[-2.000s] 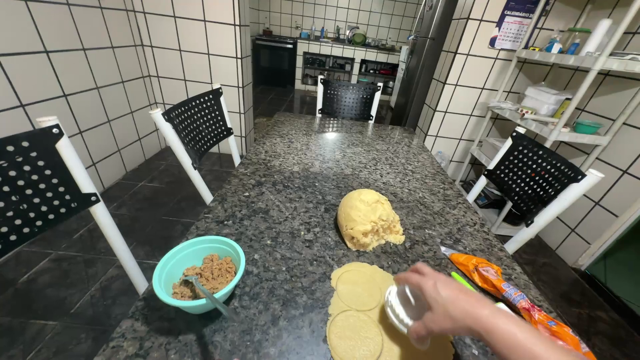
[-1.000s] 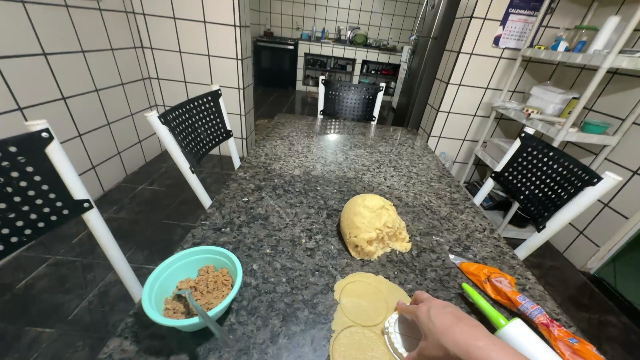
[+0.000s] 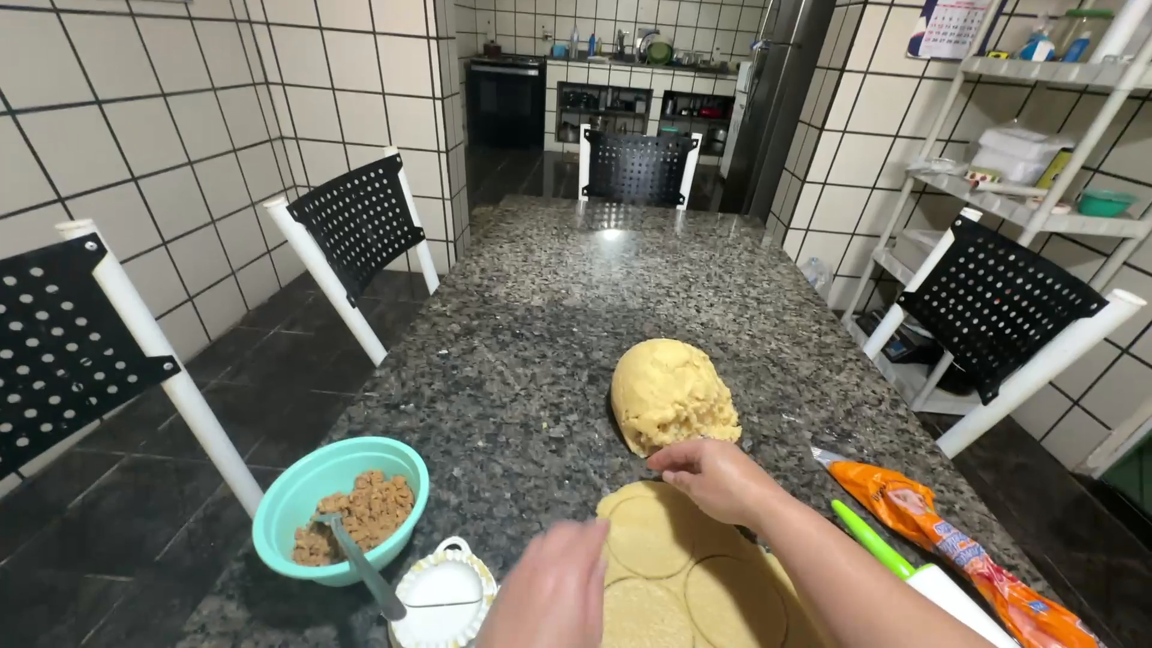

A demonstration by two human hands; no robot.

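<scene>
A sheet of rolled dough (image 3: 650,526) lies on the granite table, marked with several cut circles. My right hand (image 3: 715,477) reaches over its far edge, fingertips near the torn side of a large lump of yellow dough (image 3: 670,391); whether they touch dough is unclear. My left hand (image 3: 551,585), blurred, is at the sheet's left edge, and I cannot tell if it holds anything. Left of it sits a white plastic dumpling press (image 3: 443,589). Beyond that, a turquoise bowl (image 3: 270,540) holds a crumbly brown filling (image 3: 373,504) and a metal utensil (image 3: 360,562).
On the right of the granite table (image 3: 540,306) lie an orange plastic piping-shaped package (image 3: 886,495) and a green-and-white utensil (image 3: 873,540). Black-and-white chairs (image 3: 360,225) stand around the table. A white shelf rack (image 3: 1035,211) is at the right wall.
The round cutter seen in my right hand earlier is no longer visible there, and that hand has moved to the far edge of the sheet. My left hand and the white press have come into view.
</scene>
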